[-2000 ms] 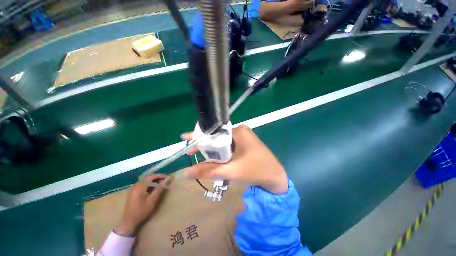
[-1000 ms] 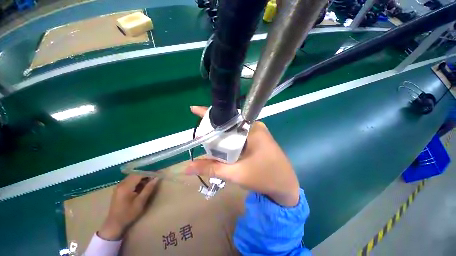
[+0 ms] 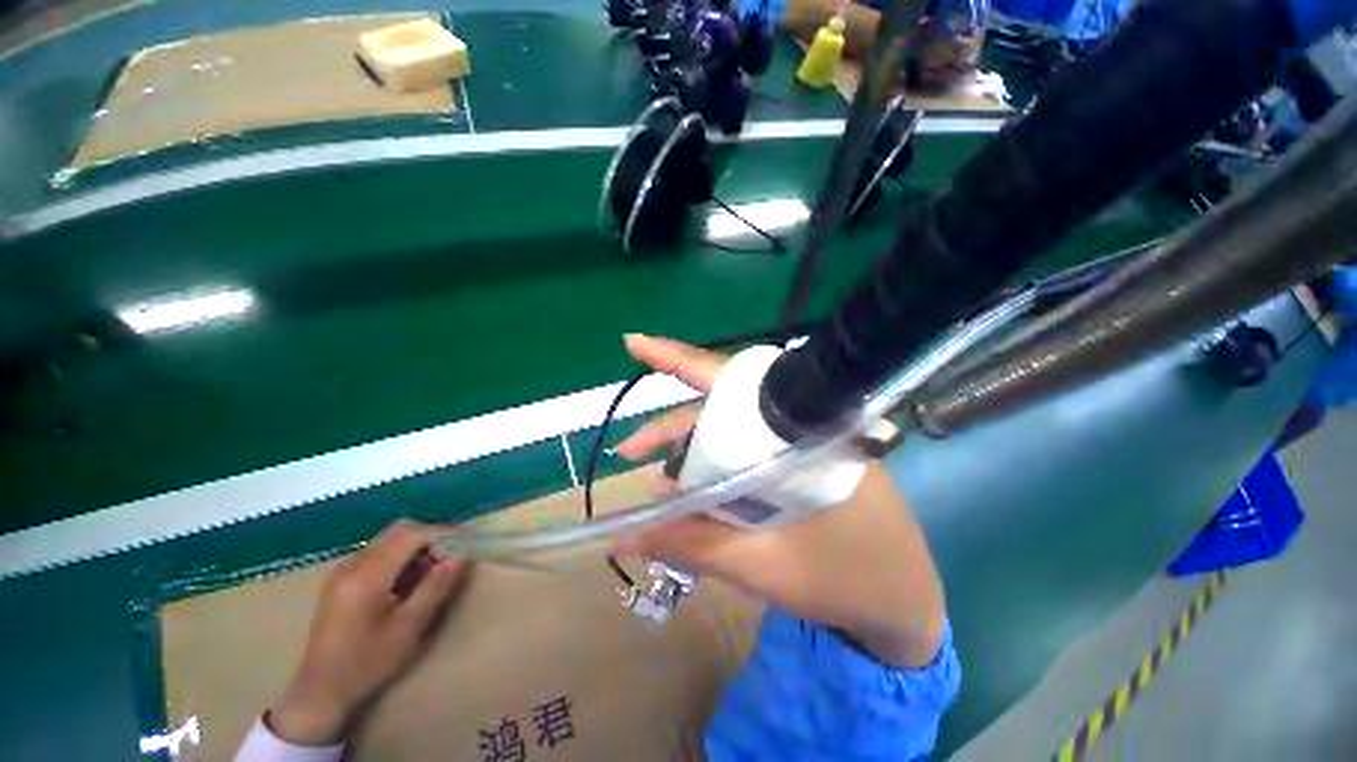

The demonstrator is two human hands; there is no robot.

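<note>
My right hand [image 3: 833,566] is around the white body of the electric screwdriver [image 3: 767,439], with some fingers extended past its left side. The screwdriver is tilted, its black upper part leaning to the upper right. Its shiny metal nozzle [image 3: 658,591] is over the cardboard mat [image 3: 551,655]. A clear feed tube [image 3: 625,521] runs from the screwdriver to my left hand's fingertips. My left hand [image 3: 357,625] is over the mat's left part, fingers curled. A small dark patch shows between its fingers; whether it grips anything is unclear. No headset is at the nozzle.
A headset [image 3: 655,171] lies on the green conveyor [image 3: 372,328], beyond its white rail [image 3: 298,484]. Across it are a yellow block [image 3: 412,54], a yellow bottle [image 3: 822,52] and a person's arm [image 3: 811,18]. A ribbed hose [image 3: 1131,320] crosses the right side. A blue bin [image 3: 1247,521] stands lower right.
The screwdriver's upper part and the ribbed hose have swung right, from nearly upright to strongly tilted. My right hand has shifted slightly right. The tube's bent end now meets my left fingertips. The view has shifted.
</note>
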